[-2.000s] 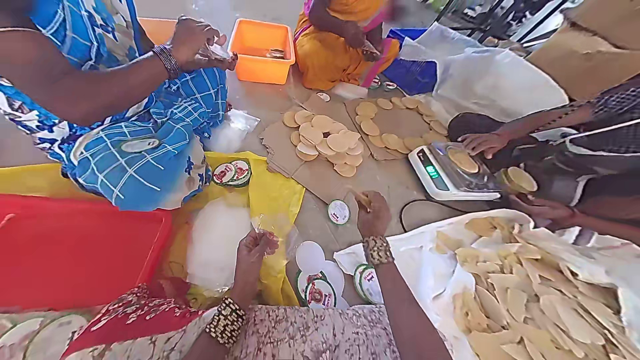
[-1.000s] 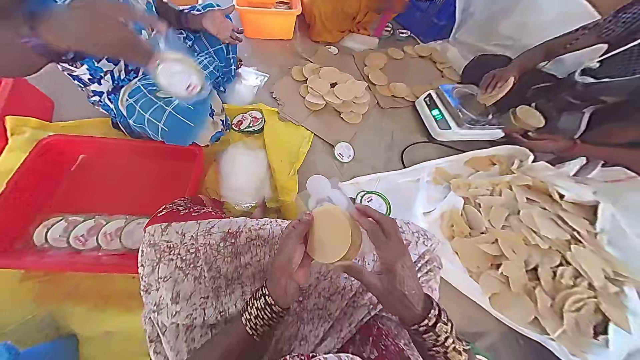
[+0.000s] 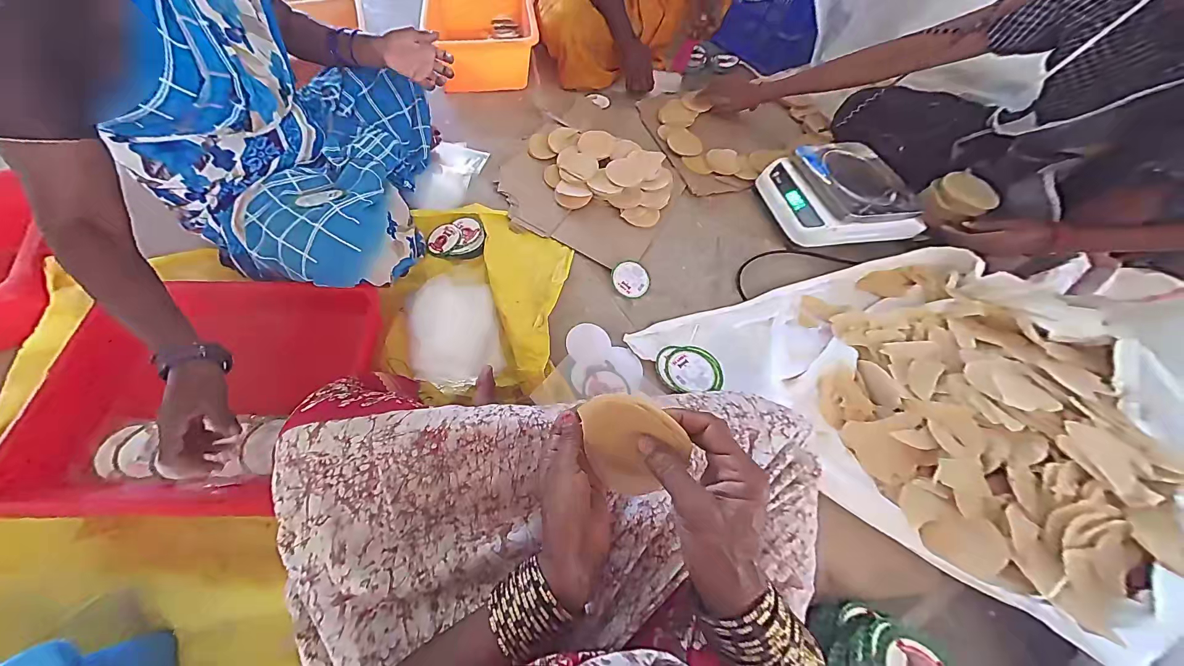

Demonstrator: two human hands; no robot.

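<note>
Over my lap, a small stack of thin round papads (image 3: 622,442) is held between my two hands. My left hand (image 3: 575,518) supports its left edge, while my right hand (image 3: 717,504) grips its right side with the thumb on the face. Beyond my knees lie white plastic discs (image 3: 590,347) and a round printed label with a green rim (image 3: 690,370). Another round label (image 3: 630,279) is on the floor. A pile of clear plastic bags (image 3: 455,328) rests on a yellow sheet (image 3: 527,273), beside more round labels (image 3: 456,238).
At left, a co-worker's hand (image 3: 196,430) reaches into a red tray (image 3: 268,324) holding a row of packets. A white sheet (image 3: 740,324) bears heaped papads (image 3: 980,407) at right. A digital scale (image 3: 837,199) stands beyond it, near another co-worker. Papads (image 3: 606,171) lie on cardboard ahead.
Two seconds ago my hands were apart above the floor; now both hold the papad stack over my lap. The left co-worker's hand has moved down into the red tray. The view has shifted.
</note>
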